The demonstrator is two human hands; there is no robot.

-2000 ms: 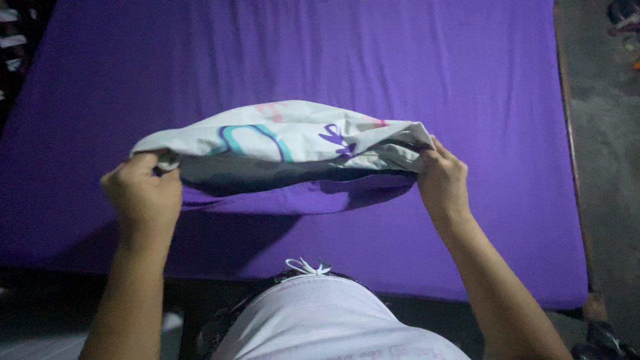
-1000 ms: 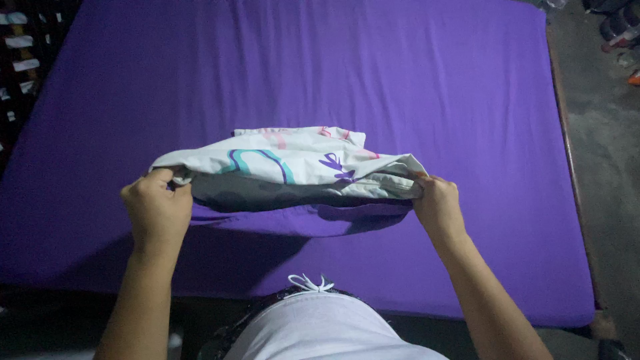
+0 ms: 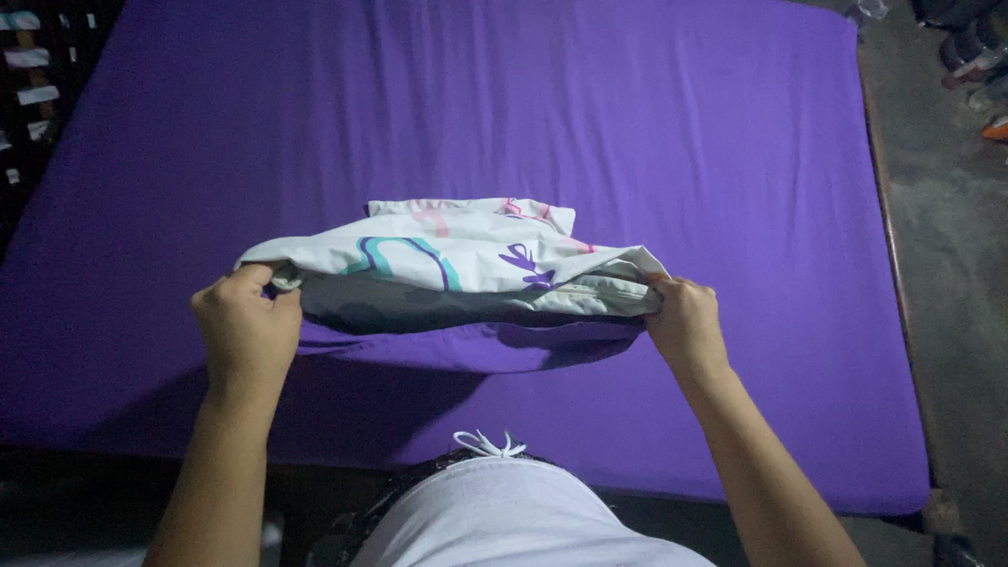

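A white printed cloth cover [image 3: 472, 264] with teal, pink and purple patterns is stretched between my two hands above a purple-sheeted bed [image 3: 630, 142]. My left hand [image 3: 250, 319] grips its left corner between thumb and fingers. The right corner is pinched in my right hand [image 3: 685, 319], beside a pale edge that looks like a zipper seam. Between the hands the edge gapes, showing a shaded grey inside, and purple fabric [image 3: 472, 346] hangs below it. The far end of the cover narrows to a short flat edge. My fingertips are partly hidden by the cloth.
The bed's brown edge [image 3: 890, 236] runs down the right side, with grey floor [image 3: 937, 205] beyond it. Several items, one of them orange [image 3: 997, 128], lie on the floor at upper right. A dark slatted or woven structure [image 3: 35, 94] stands at upper left.
The far end of the cover, not visible in the earliest frame, now shows beyond the held edge. Both hands keep their hold on the corners.
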